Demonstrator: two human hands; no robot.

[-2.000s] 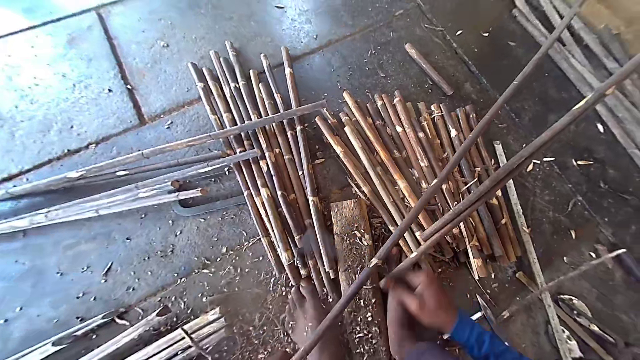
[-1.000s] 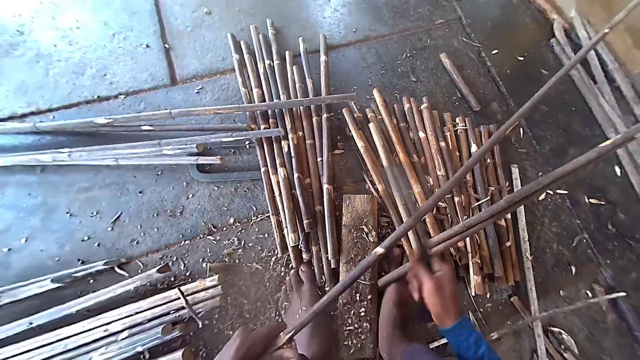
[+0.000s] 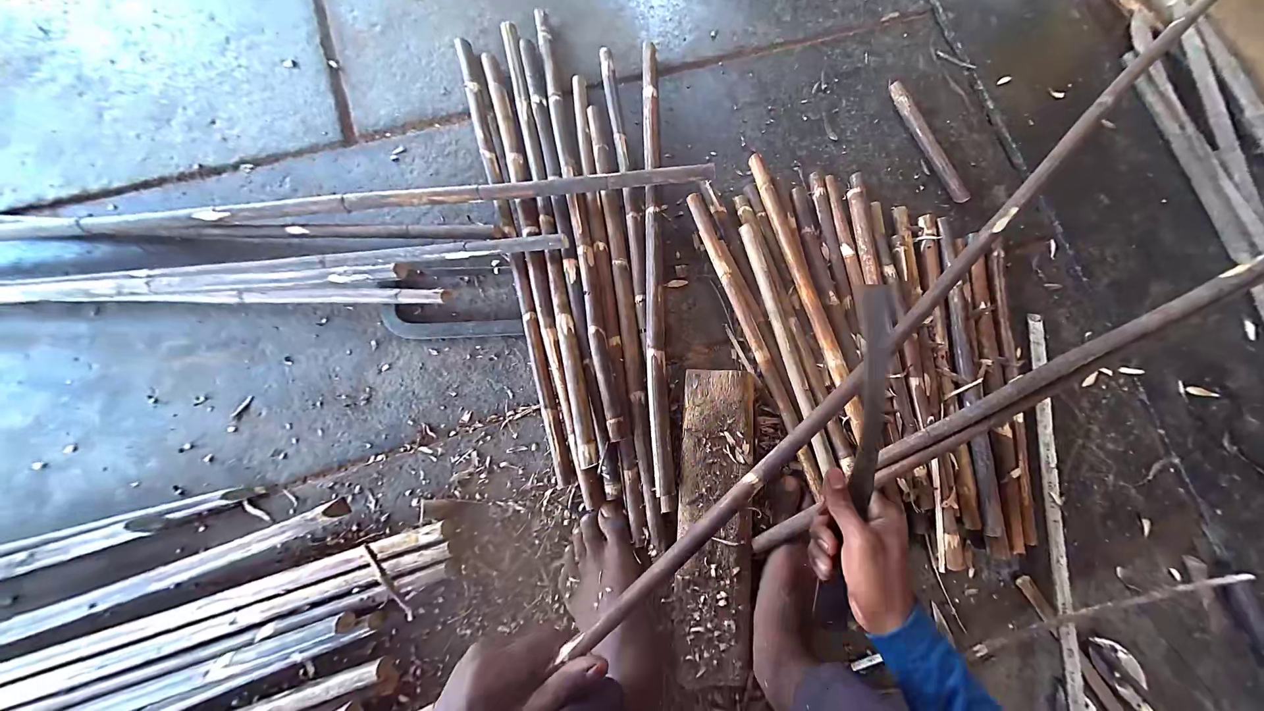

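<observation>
My left hand [image 3: 568,681], partly cut off by the lower edge, holds the near end of a long cane pole [image 3: 750,479] that slants up to the top right. In my right hand [image 3: 864,558] is a knife with a dark curved blade [image 3: 871,395], pointing up and crossing the pole. Two more long poles [image 3: 1066,380] run side by side behind the right hand. Between my bare feet lies a wooden board [image 3: 716,533] covered with shavings. Beyond it are a bundle of cut canes [image 3: 597,326] and a pile of shorter pieces [image 3: 849,267].
Long pale canes [image 3: 326,202] reach in from the left over the bundle and a metal frame [image 3: 454,326]. More canes [image 3: 217,612] lie at the lower left. A short piece [image 3: 928,143] and grey poles [image 3: 1195,148] lie at upper right, a thin strip [image 3: 1052,513] at right.
The knife blade, not clear in the earlier frames, now stands upright in my right hand. My left hand, out of view two seconds ago, is at the pole's near end.
</observation>
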